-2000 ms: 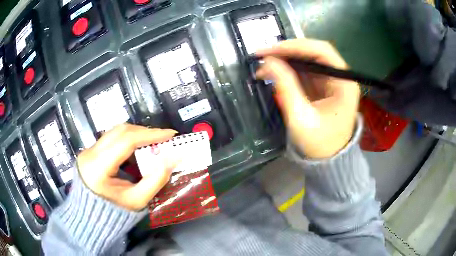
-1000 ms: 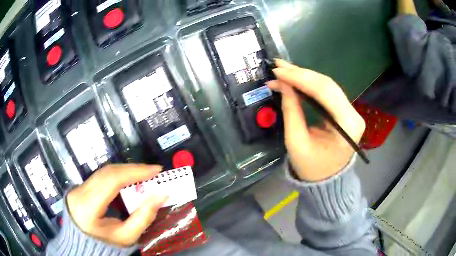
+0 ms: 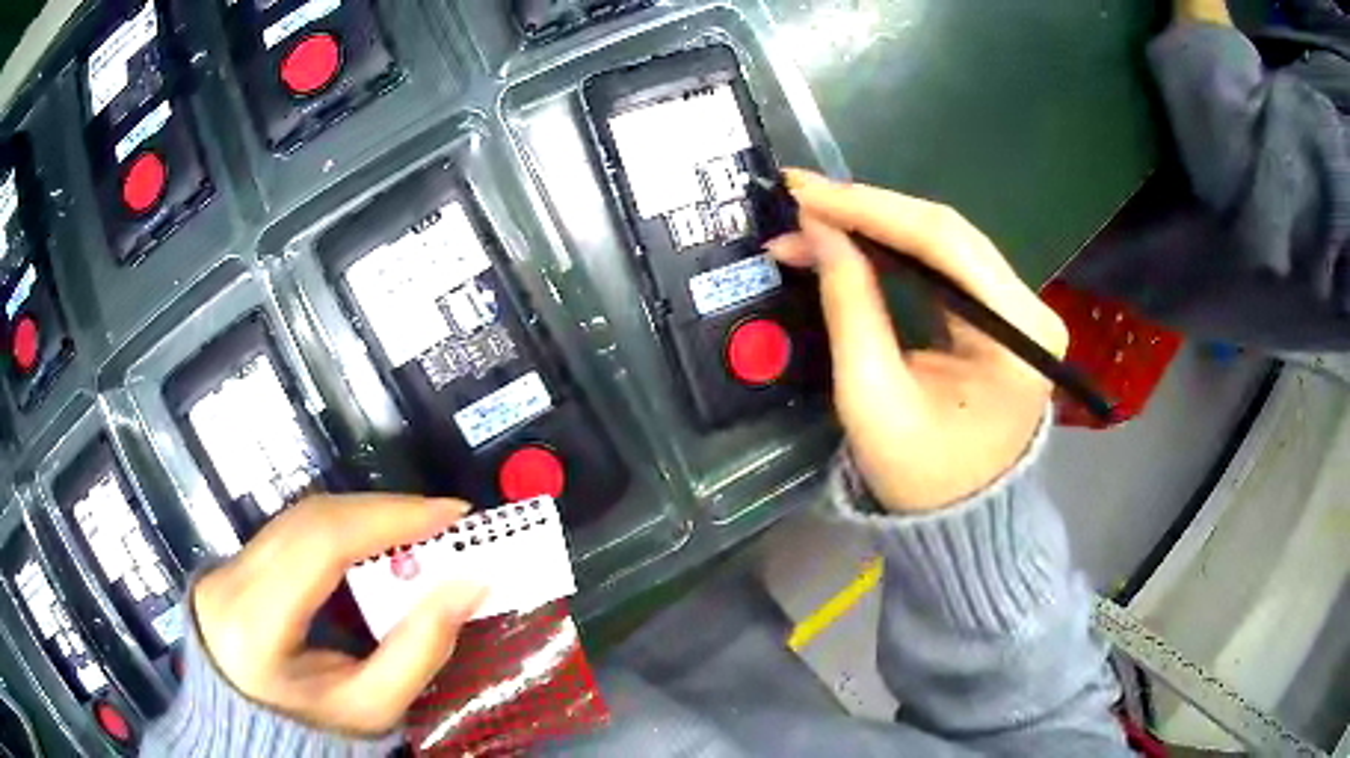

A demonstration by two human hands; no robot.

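My right hand (image 3: 933, 333) holds black tweezers (image 3: 985, 319) between thumb and fingers. Their tips are at the right edge of a black handheld unit (image 3: 708, 333), beside its white printed label (image 3: 684, 148). That unit has a pale blue label and a red button and lies in the end pocket of the clear tray (image 3: 600, 341). My left hand (image 3: 318, 615) pinches a white sticker sheet (image 3: 511, 560) with black dots along its top edge. A glossy red grid sheet (image 3: 518, 689) hangs below it. Any sticker at the tweezer tips is too small to tell.
More black units sit in the tray, including one (image 3: 444, 348) beside the end unit. The dark green work surface (image 3: 977, 119) is behind the tray. Another person's grey sleeve (image 3: 1258, 163) is at upper right. A red object (image 3: 1118, 356) is below it. Yellow floor tape (image 3: 837, 604) shows.
My right hand has moved from over the end unit's upper part down to its right edge, uncovering its button. The view has shifted. My left hand keeps its hold on the sheet.
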